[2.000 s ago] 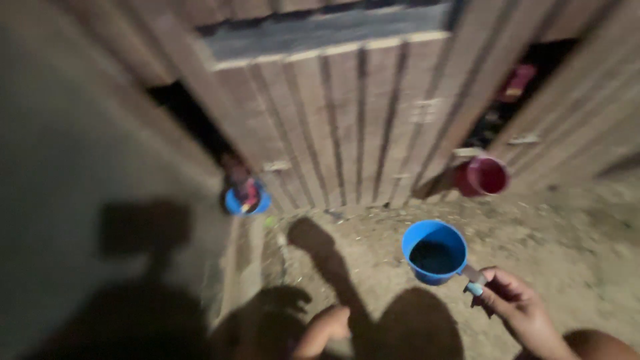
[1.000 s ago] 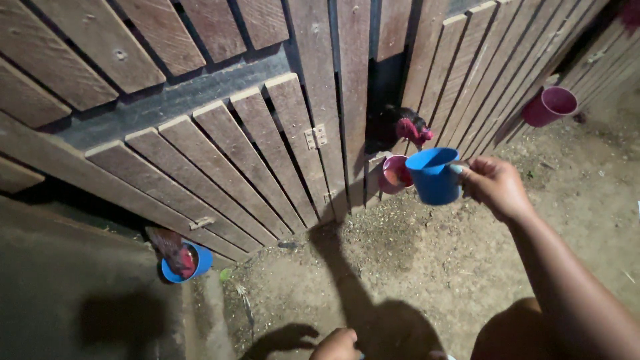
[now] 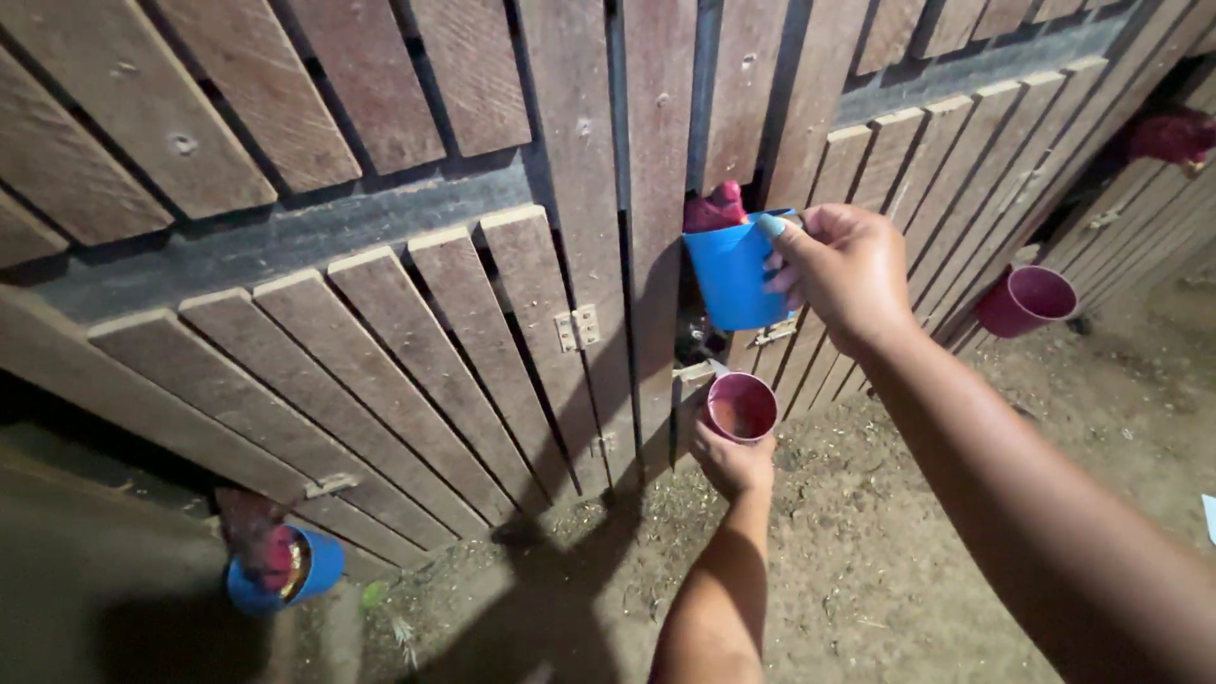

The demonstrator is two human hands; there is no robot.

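My right hand (image 3: 841, 271) grips the rim and handle side of a blue plastic cup (image 3: 736, 280), held up before a gap in the slatted wooden pen. A chicken's red head (image 3: 717, 209) shows at the cup's far rim; whether it is in the cup cannot be told. Below, my left hand (image 3: 736, 463) is closed round the underside of a small pink-red cup (image 3: 743, 408) at the gap's lower edge. That cup has something brownish inside. The blue cup's contents are hidden.
At lower left, a chicken (image 3: 271, 551) dips its head into a blue cup (image 3: 323, 565) holding feed. A maroon cup (image 3: 1028, 302) hangs on the pen at right, with another red-headed chicken (image 3: 1173, 138) above it. Slatted wooden doors (image 3: 380, 361) rise from the dirt ground (image 3: 855, 532).
My left hand has reached forward and taken hold of the pink-red cup. My right hand has brought the blue cup to the pen gap, in front of the chicken's head.
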